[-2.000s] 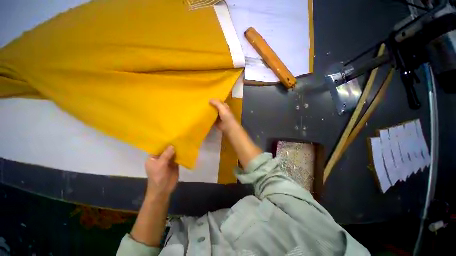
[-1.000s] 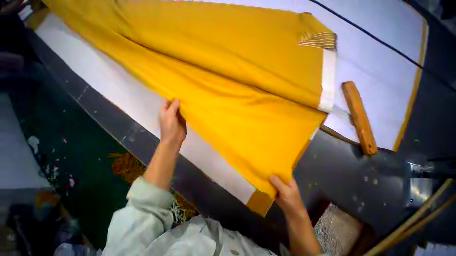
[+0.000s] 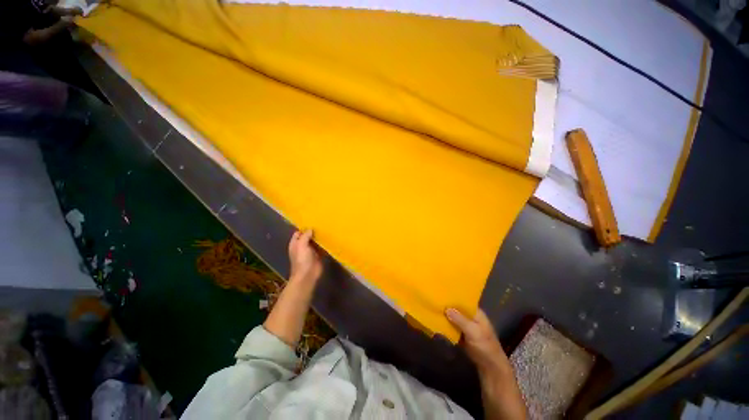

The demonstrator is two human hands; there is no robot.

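The mustard fabric (image 3: 353, 172) lies over the dark grey cutting table, with a long fold across it and its near edge along the table's front. My left hand (image 3: 305, 256) pinches the near edge at the middle. My right hand (image 3: 476, 332) grips the near right corner, thumb on top. The white sheet (image 3: 632, 115) shows beyond the fabric's right end, and a thin white strip shows at the near edge. A striped, folded-back part (image 3: 530, 64) and a white band (image 3: 541, 127) lie at the fabric's right end.
A wooden bar (image 3: 593, 187) lies partly on the white sheet. A speckled block (image 3: 552, 369), wooden slats (image 3: 669, 361) and the cloth cutter's metal base (image 3: 690, 299) are at the right. A black cable crosses above. Another person's hand (image 3: 62, 29) is at the far left. Orange-yellow scraps (image 3: 226, 267) lie on the floor.
The view has swung left since the oldest frame. The fabric's near edge has come toward me and now covers most of the white strip. My left hand moved down with it. The other person's hand has appeared.
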